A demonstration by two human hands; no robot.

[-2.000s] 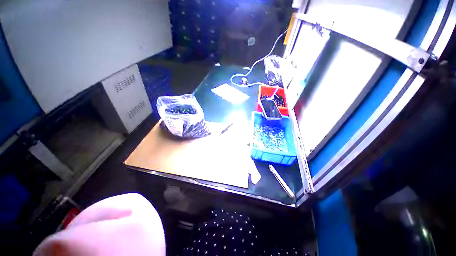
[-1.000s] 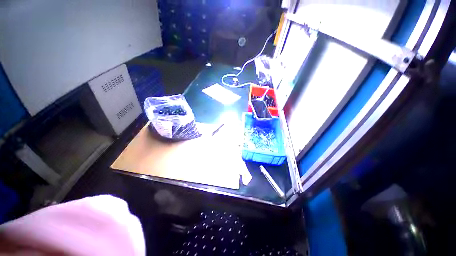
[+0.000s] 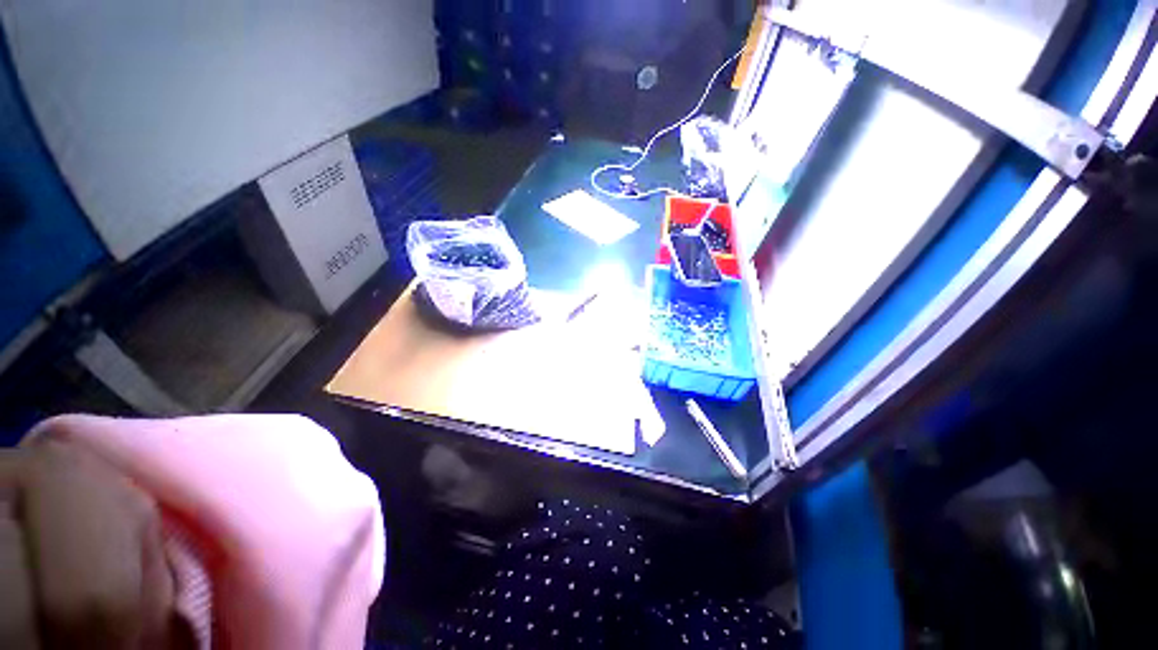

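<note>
A pink sleeve fills the lower left, and a blurred hand, which looks like my left hand [image 3: 89, 552], shows beside it at the left edge. Its fingers look bent, but it is cut off and I cannot tell whether it holds anything. My right hand is not in view. On the bench in front of me, an open clear plastic bag [image 3: 489, 300] of black knobs stands on the tan cardboard sheet [image 3: 425, 371]. A dark pen [image 3: 582, 306] lies right of the bag. A blue tray [image 3: 696, 378] holds many small silvery inserts.
A red bin [image 3: 683, 210] with dark parts stands beyond the tray, with a mobile phone [image 3: 695, 257] on the bins. A thin pale stick [image 3: 715, 438] lies by the bench's front edge. White paper [image 3: 591, 217] lies farther back. The machine's blue and metal frame [image 3: 864, 305] rises at right.
The view has shifted a little, so the bench appears farther right and higher than a second ago. The pink sleeve has risen at lower left, and a hand now shows there.
</note>
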